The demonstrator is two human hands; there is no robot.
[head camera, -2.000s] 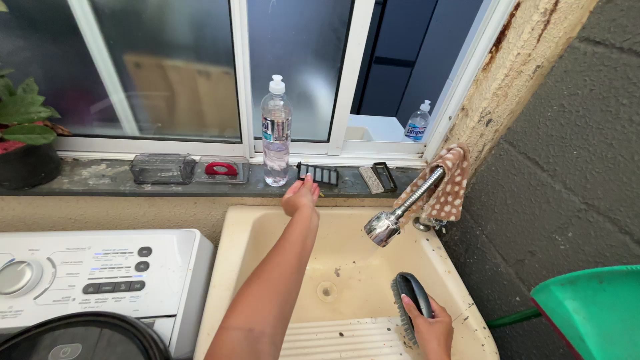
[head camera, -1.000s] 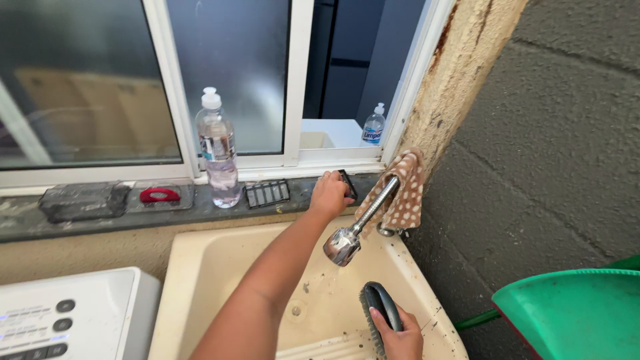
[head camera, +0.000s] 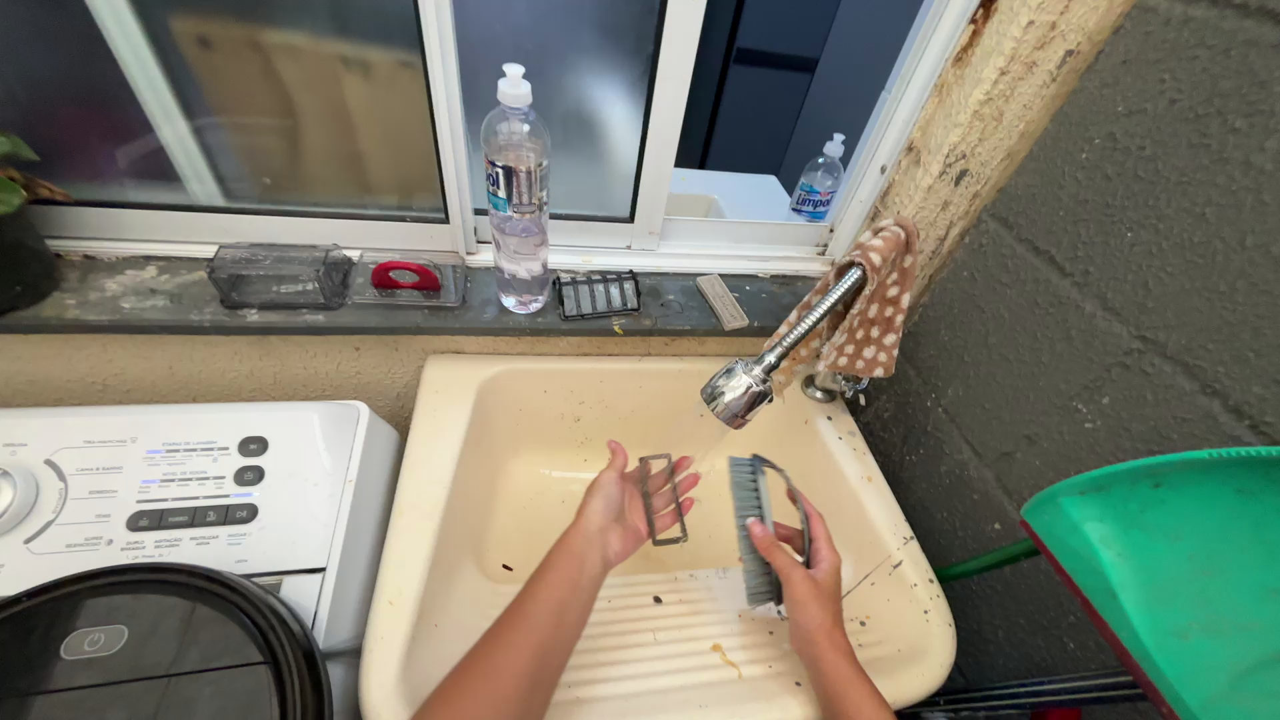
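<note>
My left hand (head camera: 628, 508), palm up over the cream sink (head camera: 400, 610), holds a thin dark rectangular frame (head camera: 648, 500) across its fingers. My right hand (head camera: 805, 560) grips a scrubbing brush (head camera: 755, 530) with grey bristles, which face the left hand. Just above both hands is the chrome faucet head (head camera: 738, 392); water seems to spray from it. On the dark sill lie a black-framed grille filter (head camera: 598, 295) and a pale grey filter block (head camera: 722, 302). A clear dust container (head camera: 280, 276) with a red-handled lid (head camera: 405, 277) is farther left, beside a Limpol bottle (head camera: 518, 200).
A spotted cloth (head camera: 870, 310) hangs at the faucet's base. Left of the sink stands a white washing machine (head camera: 365, 440) with a round black robot vacuum (head camera: 140, 640) on it. A green plastic dustpan (head camera: 1170, 560) is at the right. Another bottle (head camera: 818, 185) stands beyond the open window.
My left hand has come down from the sill to the sink with the dark frame in it. The pale filter block now lies on the sill without that frame. The brush remains in my right hand.
</note>
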